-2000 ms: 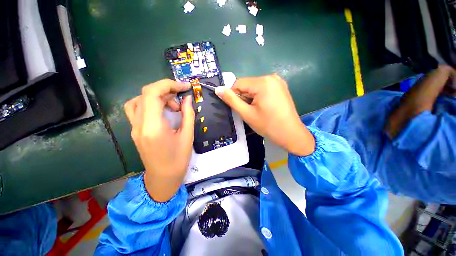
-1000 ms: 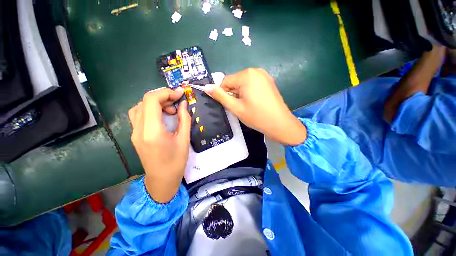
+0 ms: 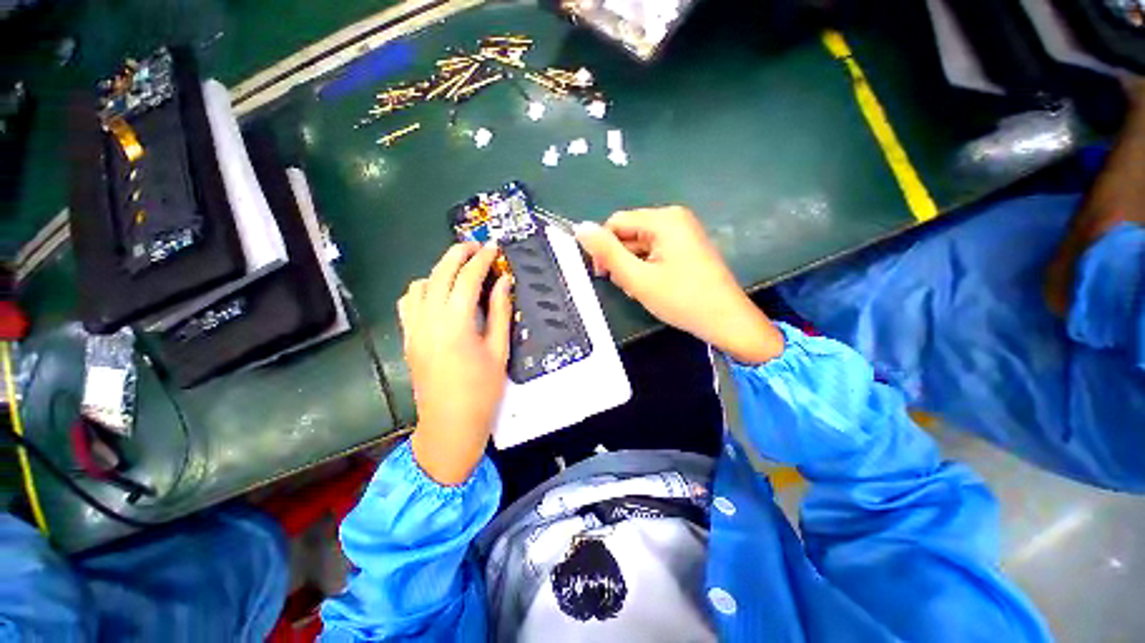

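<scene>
An open phone body (image 3: pixel 548 308) lies on a white foam pad (image 3: pixel 584 392), its main board (image 3: pixel 509 216) at the far end. My left hand (image 3: pixel 458 345) rests over the phone's left edge, fingertips at the orange flex cable (image 3: pixel 502 265) just below the board, and hides most of the cable. Whether the fingers pinch the cable cannot be told. My right hand (image 3: pixel 666 268) holds thin tweezers (image 3: pixel 555 220) between thumb and forefinger. Their points reach the right edge of the board end.
A loose pile of thin gold strips (image 3: pixel 462 75) and small white pieces (image 3: pixel 578 147) lie beyond the phone. Stacked foam trays with another open phone (image 3: pixel 153 189) stand at left. A silvery packet (image 3: pixel 109 379) and black cable lie at the left edge. A person's blue sleeve (image 3: pixel 1105 302) is at right.
The view has shifted up and left, showing the pile and the whole tray stack. The right hand's tweezers have moved from the flex cable to the board's right edge. The left hand stays near the cable.
</scene>
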